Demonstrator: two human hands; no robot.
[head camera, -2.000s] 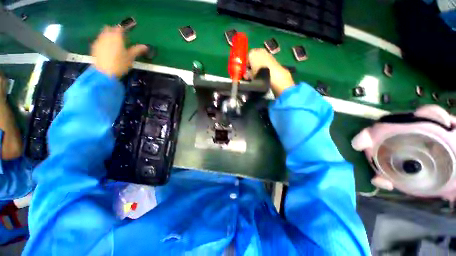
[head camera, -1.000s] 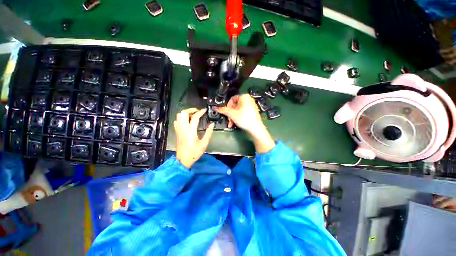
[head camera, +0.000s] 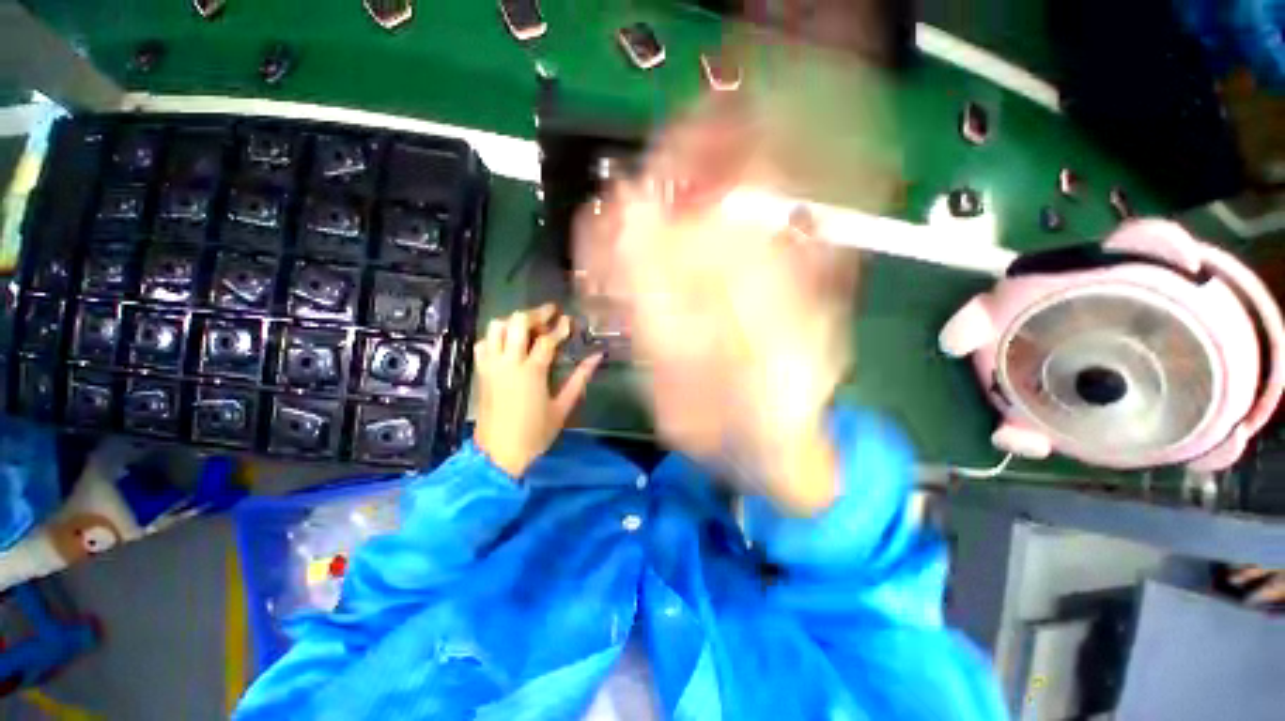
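My left hand (head camera: 524, 383) rests at the left side of the fixture's base, thumb and fingers apart around a small black device unit (head camera: 606, 342), of which only a part shows; whether I grip it is unclear. My right hand (head camera: 733, 296) is raised in front of the toggle fixture (head camera: 567, 176), large and strongly blurred. It hides most of the fixture and its lever. A faint reddish blur shows at the top of the right hand; I cannot tell whether the hand holds the handle. The black parts tray (head camera: 472, 282) with units in its pockets lies left of my left hand.
Several device units, one of them at the top (head camera: 641, 45), lie on the green conveyor (head camera: 465, 78) behind the fixture. A pink fan (head camera: 1184, 261) stands at the right. A blue bin (head camera: 261, 563) with plastic bags is below the tray.
My right hand has left the nest and risen up towards the camera, covering the fixture. My left hand has stayed beside the nest. Units on the conveyor have shifted left.
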